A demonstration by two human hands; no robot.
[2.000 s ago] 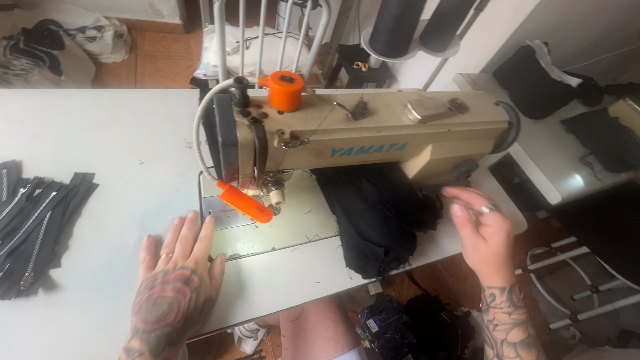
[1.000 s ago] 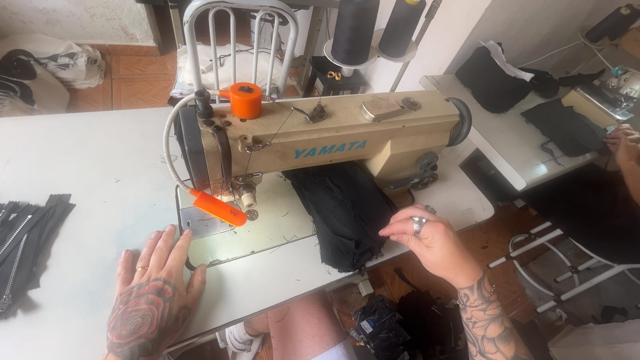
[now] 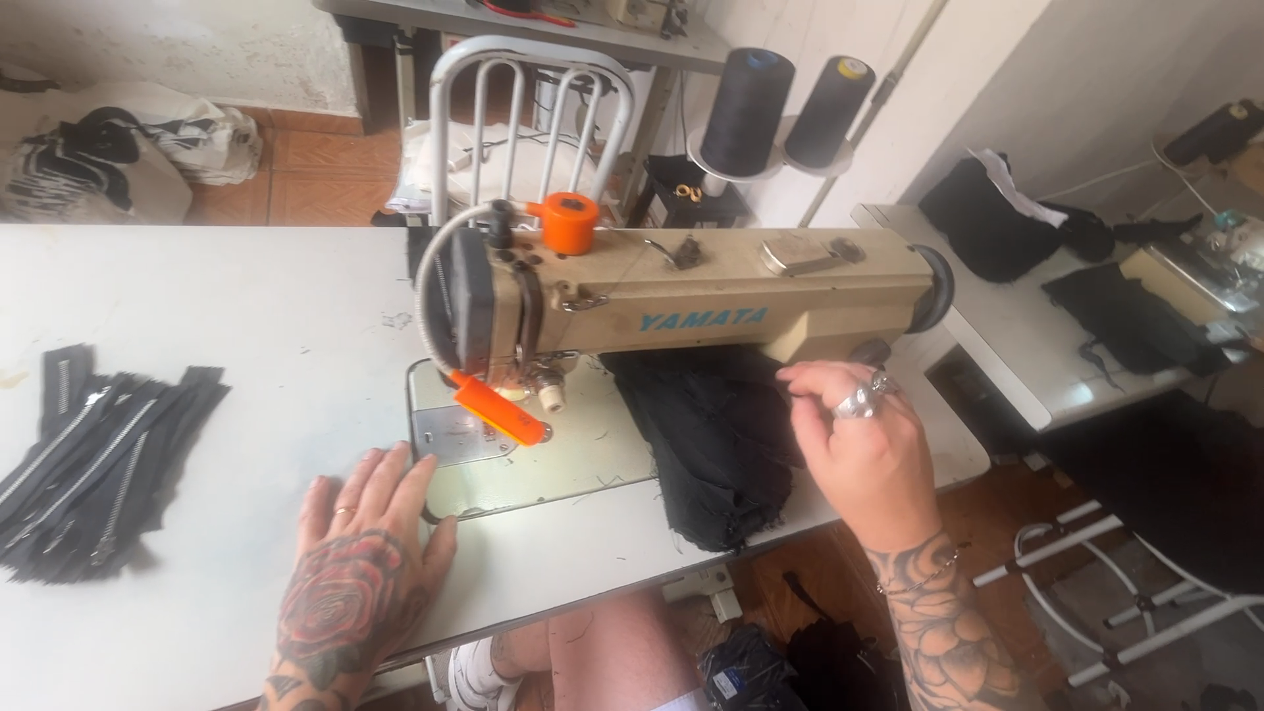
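My left hand [image 3: 365,563] lies flat on the white sewing table [image 3: 247,286], fingers spread, beside the metal bed plate of a beige Yamata sewing machine [image 3: 711,296]. My right hand [image 3: 859,434] is raised at the right edge of a bundle of black fabric [image 3: 721,444], thumb and fingertips close together; whether they pinch an edge of it cannot be told. That bundle lies on the machine bed under the arm. An orange lamp [image 3: 502,409] on a flexible neck points at the needle area. At far left sits a pile of black metal-toothed zippers [image 3: 109,454].
Two dark thread cones [image 3: 748,114] stand behind the machine. A white metal chair [image 3: 533,118] is beyond the table. On the right, another table [image 3: 997,326] bears black fabric pieces [image 3: 1136,316] and a second machine. Dark bundles [image 3: 760,667] lie below, near my legs.
My right hand has moved from beside the black fabric to its right edge, fingertips drawing together. My left hand has stayed on the table. A co-worker's hand at the far right is out of view now.
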